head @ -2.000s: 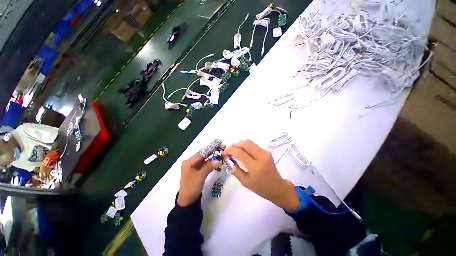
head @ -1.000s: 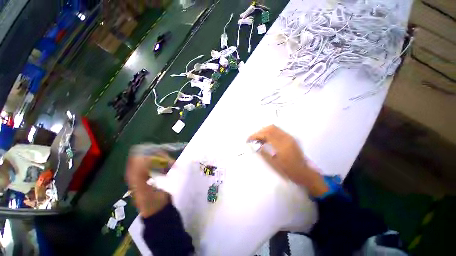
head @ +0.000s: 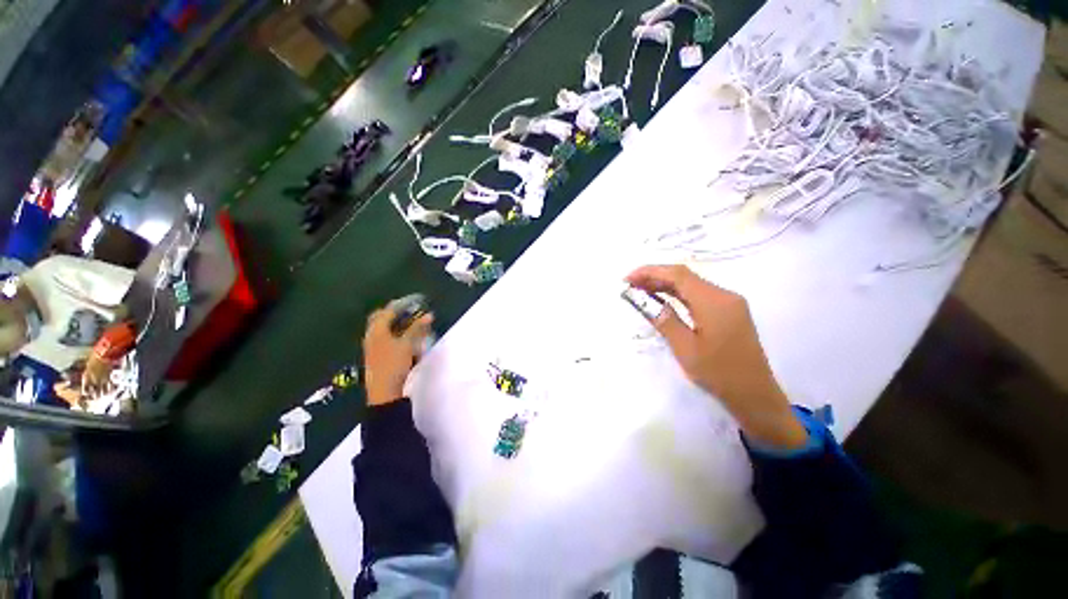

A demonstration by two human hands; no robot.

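Note:
My left hand (head: 392, 351) is over the green belt at the table's left edge, its fingers closed around a small dark grey, silvery piece (head: 408, 314), partly hidden. My right hand (head: 709, 334) is above the white table (head: 656, 480) and pinches a small white and silver piece (head: 642, 303); its exact kind is unclear. Between the hands, a small yellow and black part (head: 507, 380) lies on the table. A green circuit board (head: 511, 436) lies just below it.
A tangled heap of white cables (head: 867, 129) covers the table's far right. Wired board assemblies (head: 533, 176) lie along the green belt (head: 351, 263), with more (head: 292, 436) at lower left. Black parts (head: 340, 170) lie beyond. A person (head: 76, 328) works at far left. Brown cardboard (head: 1007, 281) is at right.
My hands were together over the table two seconds ago and are now apart, left over the belt and right above the table. The yellow and black part has come into view between them.

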